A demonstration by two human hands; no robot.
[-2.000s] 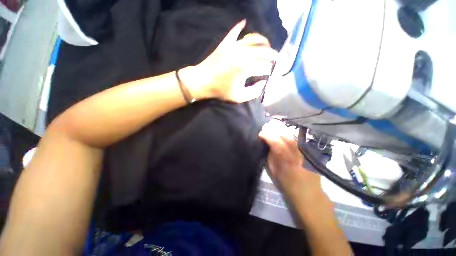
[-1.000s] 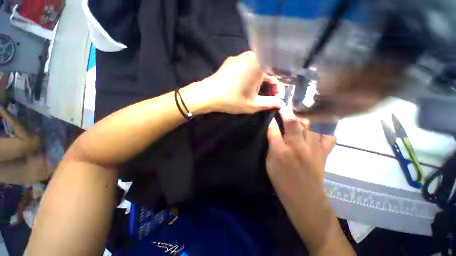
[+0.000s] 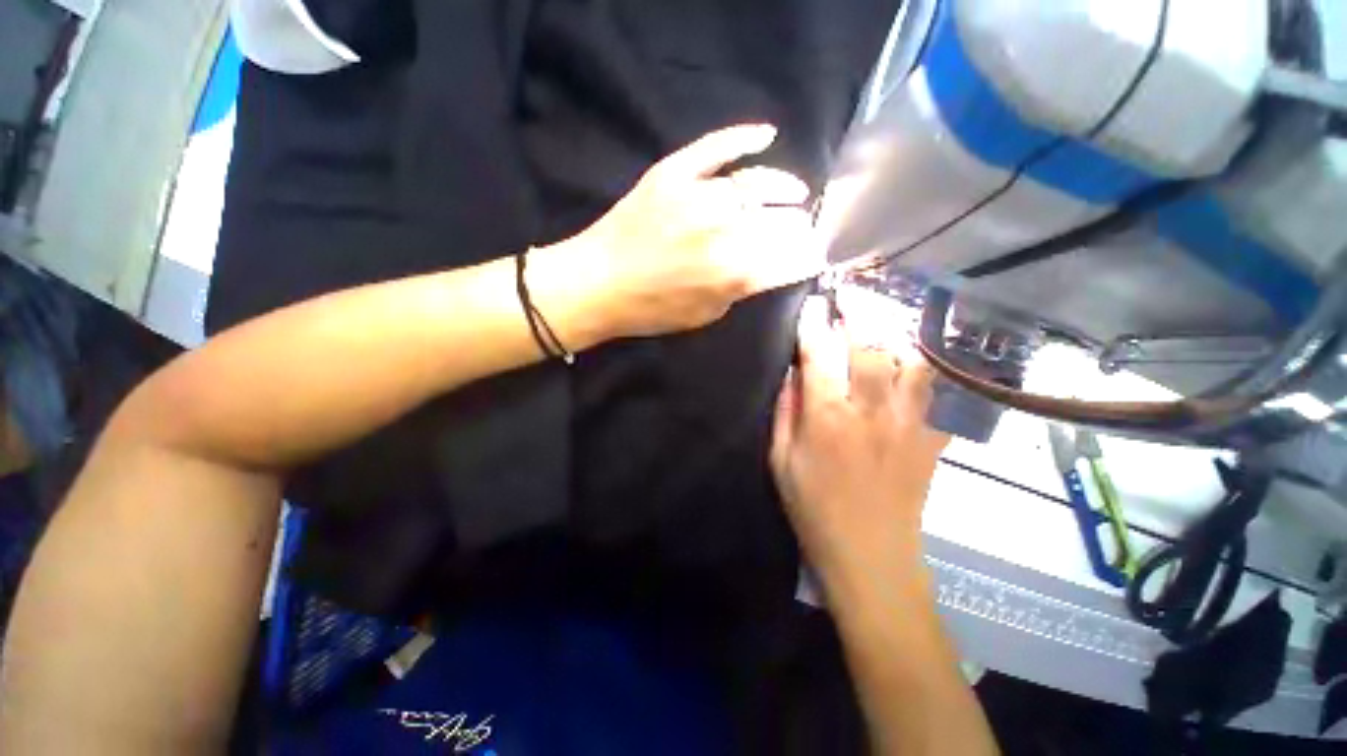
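Note:
The black garment [image 3: 650,443] covers the table and hangs over its front edge onto the lap. My left hand [image 3: 694,244] lies on the cloth, fingers spread, with its fingertips at the edge of the machine head. My right hand [image 3: 857,428] is just in front of the needle area [image 3: 830,278], its fingertips at the cloth's right edge. Glare hides whether either hand pinches the cloth. The white and blue sewing machine head [image 3: 1034,148] stands right of my left hand. A white curved shoulder pad [image 3: 296,37] shows at the upper left.
Blue and green snips [image 3: 1096,510] and black-handled scissors [image 3: 1189,583] lie on the table at right. Black scraps [image 3: 1223,665] hang at the table's front edge, by the ruler strip [image 3: 1034,606]. A blue crate [image 3: 333,643] is below at left. A person's arm shows partly at far left.
A second ago both hands were close together at the cloth's edge by the needle. Now my left hand is spread flatter on the cloth, apart from the right. The camera view has shifted.

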